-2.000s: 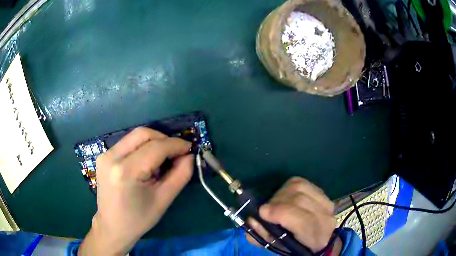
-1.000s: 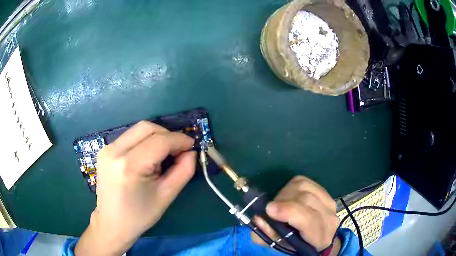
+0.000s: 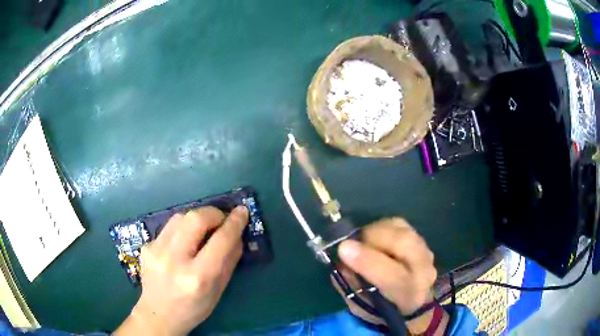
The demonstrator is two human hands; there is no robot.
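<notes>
A phone assembly (image 3: 252,246) lies on the green mat, black, with a busy blue-white board at its left end and a small blue board at its right end. My left hand (image 3: 191,262) rests over its middle, fingertips on the unit near the small board; whether they pinch anything is hidden. My right hand (image 3: 395,266) holds the black handle of the soldering iron (image 3: 319,190). Its brass-coloured tip and curved silver wire tube point up and left over the mat, apart from the unit and left of the bowl.
A brown bowl (image 3: 316,105) with whitish scraps stands beyond the iron. Right of it are a small tray of shiny slivers (image 3: 457,136), a black soldering station (image 3: 536,177) and a green-flanged solder spool (image 3: 559,23). A cream sheet (image 3: 41,203) lies at left. A black cable runs at lower right.
The iron has lifted off the small board and moved up and away to the right of the unit. My left fingertips now lie lower and flatter on the unit. The view has shifted.
</notes>
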